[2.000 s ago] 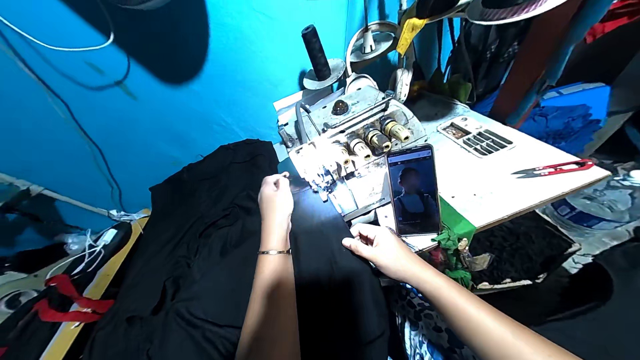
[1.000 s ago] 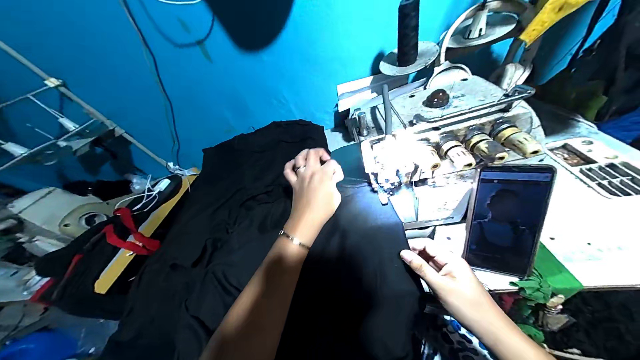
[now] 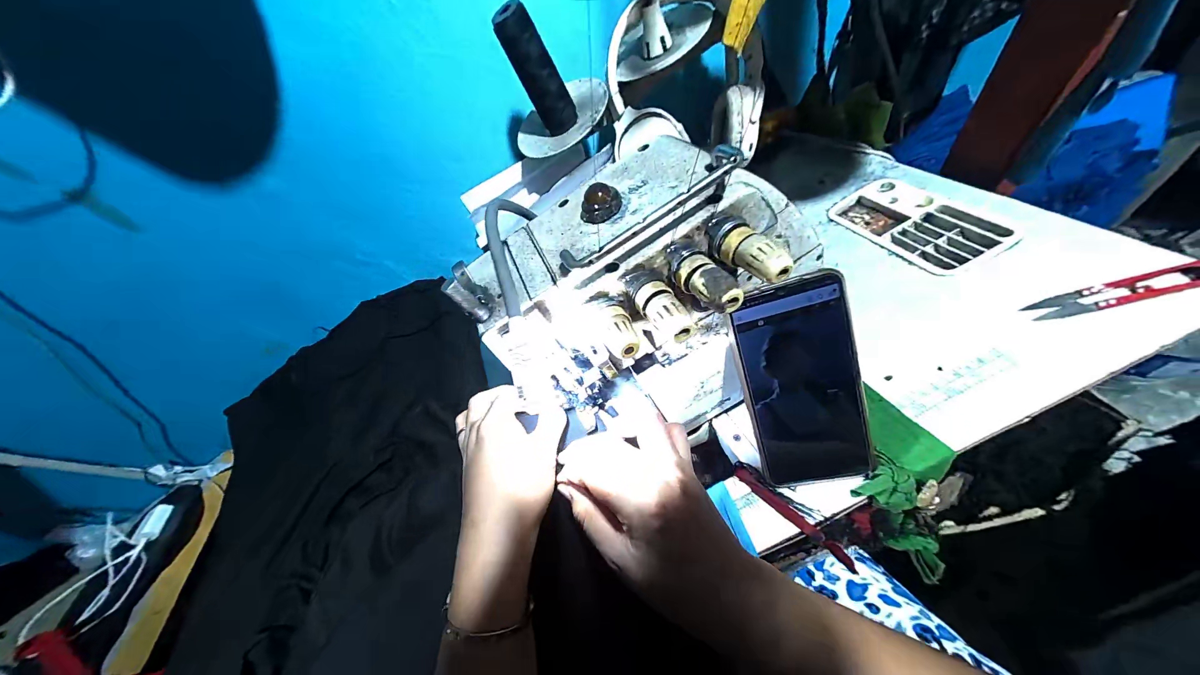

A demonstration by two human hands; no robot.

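Observation:
Black fabric (image 3: 375, 469) spreads over the left of the work surface and runs up to the lit needle area of an overlock sewing machine (image 3: 647, 197). My left hand (image 3: 511, 450), with a thin bracelet at the wrist, pinches the fabric just below the presser foot. Close beside it, almost touching, my right hand (image 3: 637, 487) grips the fabric's edge at the front of the machine. Strong glare hides the needle and part of the fingertips. A smartphone (image 3: 802, 375) stands upright against the machine, right of my right hand.
Red-handled thread snips (image 3: 1116, 292) lie on the white table (image 3: 1050, 356) at the right, near an inset compartment tray (image 3: 923, 225). A black thread cone (image 3: 536, 70) rises behind the machine. Green cloth strips (image 3: 891, 487) hang at the table edge. A power strip with white cables (image 3: 150, 525) is at lower left.
My right hand has moved left from the fabric's right edge to beside my left hand at the needle area. The view has shifted.

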